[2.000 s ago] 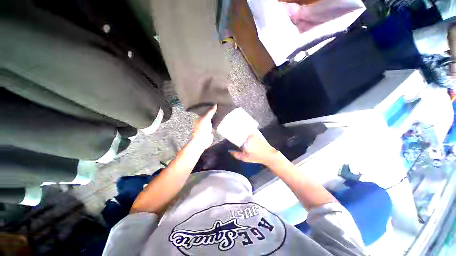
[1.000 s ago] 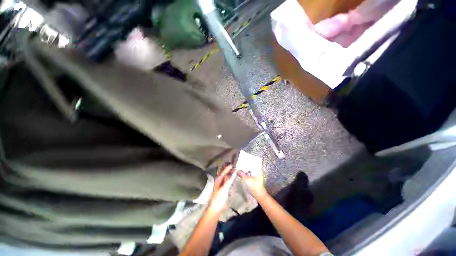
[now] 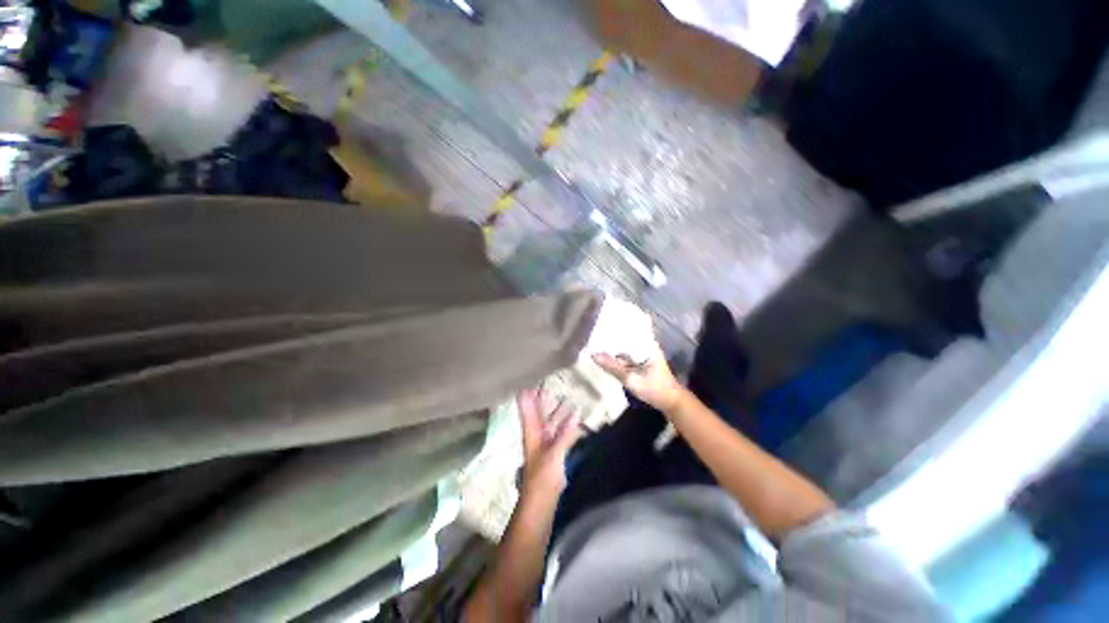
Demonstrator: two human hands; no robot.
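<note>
A brown-grey sleeve (image 3: 401, 365) of a hanging jacket reaches in from the left and ends near the middle of the view. A white cuff band (image 3: 625, 329) is at its end. My right hand (image 3: 645, 375) grips the white band at its lower edge. My left hand (image 3: 547, 436) is just below the sleeve end, fingers apart, palm up, with nothing visibly held. More brown-grey sleeves with white bands (image 3: 422, 550) hang below and to the left. The picture is somewhat blurred.
A metal rail frame (image 3: 487, 128) stands on the grey floor beyond the sleeve. Dark garments (image 3: 274, 156) lie at upper left. A brown box (image 3: 681, 55) and a black item (image 3: 936, 97) are at upper right. The white table edge (image 3: 1009, 396) curves along the right.
The view has shifted, and the sleeve now lies more level. My hands have moved apart: the right stays on the white band, while the left has come off and opened below it.
</note>
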